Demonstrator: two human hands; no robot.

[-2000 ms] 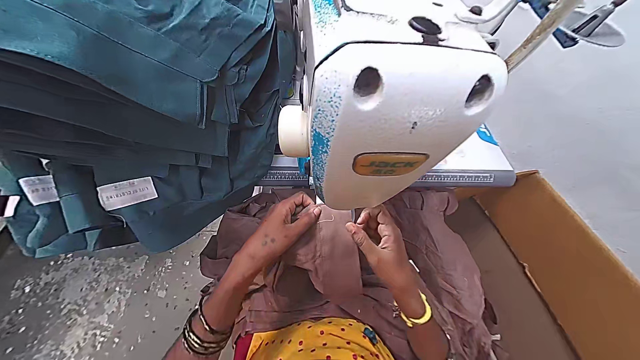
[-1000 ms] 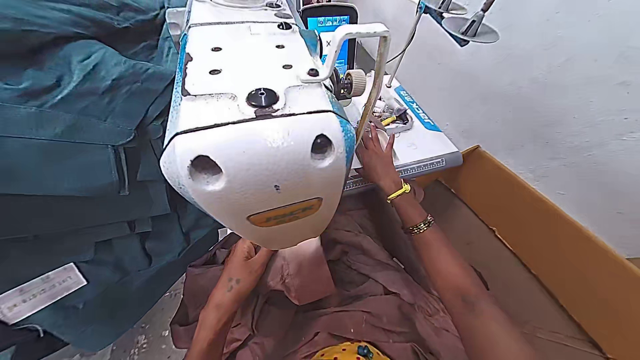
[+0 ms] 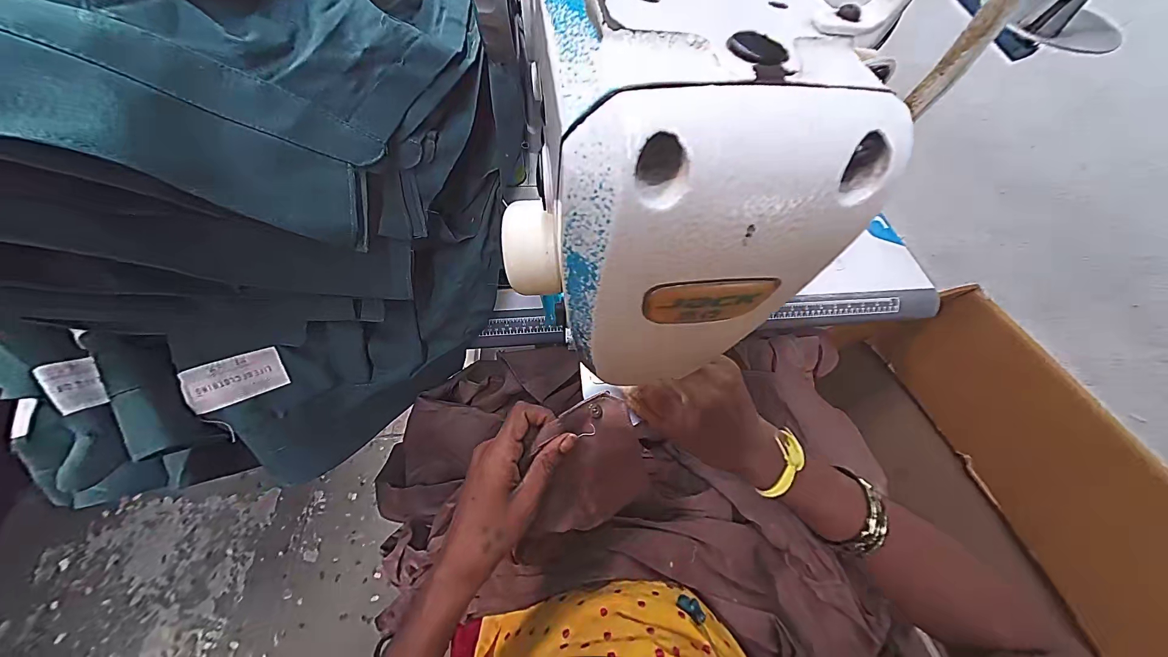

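A brown fabric garment (image 3: 693, 547) lies bunched over my lap below the head of a white Jack sewing machine (image 3: 730, 219). My left hand (image 3: 511, 474) pinches the edge of a brown fabric piece between thumb and fingers, beside a small round button-like spot and a loose thread. My right hand (image 3: 698, 411) is at the other side of that edge, close under the machine head, next to a small white piece (image 3: 598, 381). Its fingertips are blurred and partly hidden, so what they hold cannot be told.
Dark teal garments (image 3: 228, 228) with white labels hang in a thick stack at the left. A cardboard box wall (image 3: 1031, 456) stands at the right. The machine bed with a ruler strip (image 3: 839, 308) crosses behind the fabric. Scraps litter the floor (image 3: 182, 566) at lower left.
My right hand was at the back right on the machine bed one second ago; it is now at the fabric beneath the machine head. The view has shifted markedly.
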